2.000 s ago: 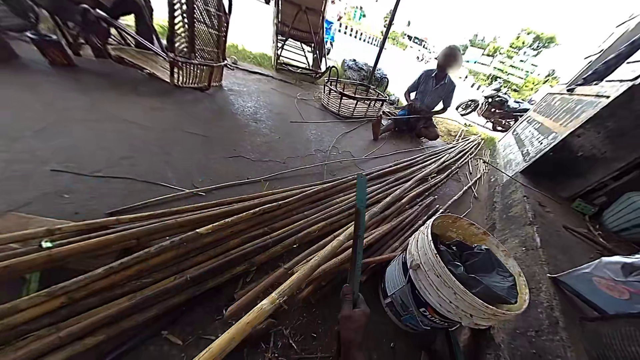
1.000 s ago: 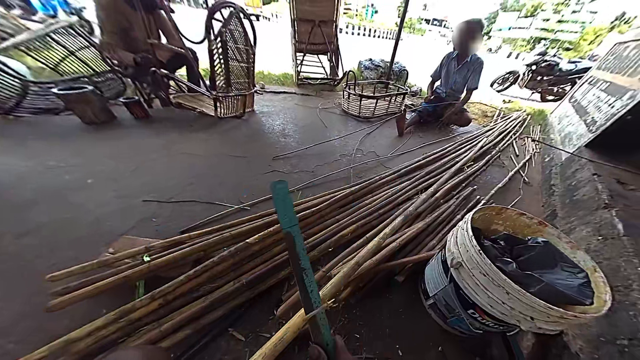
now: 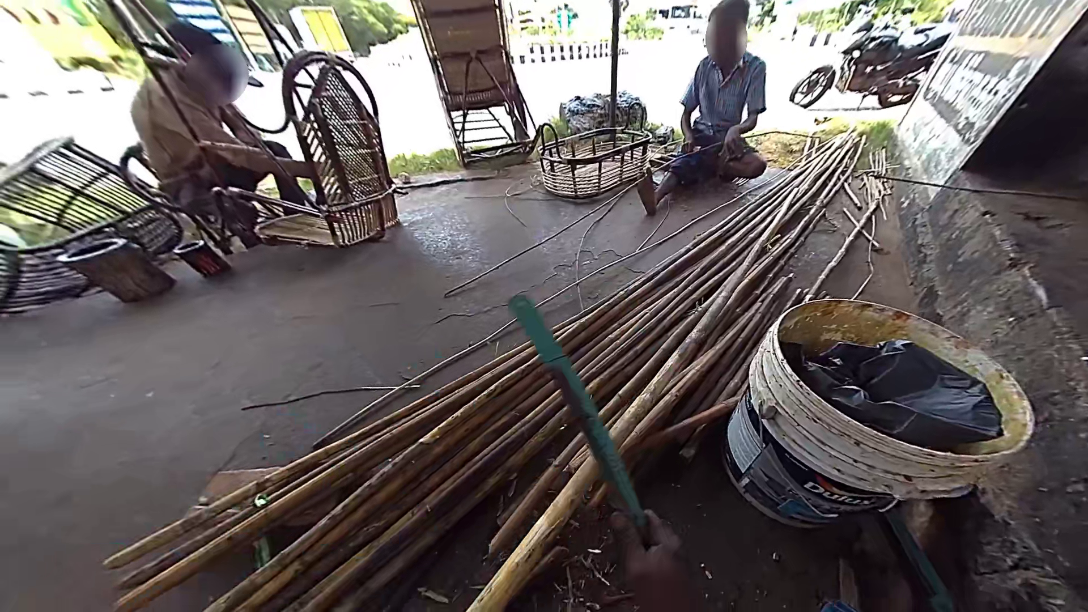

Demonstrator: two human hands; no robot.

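Note:
My right hand, low and right of centre, is closed around the lower end of a long, flat green bar, worn and possibly metal. The bar tilts up and to the left, in front of a large bundle of cane poles lying on the floor. Just right of the hand stands a white paint bucket of the Dulux make, its rim stained, with black plastic sheeting inside. My left hand is out of the frame.
A person sits on the floor beyond the poles, by a cane basket. Another person sits at the left behind a woven cane chair. A wooden pot stands nearby. A low wall runs along the right.
The green bar was nearly upright two seconds ago and now leans to the left. The view has swung toward the left, bringing the second person more fully into sight.

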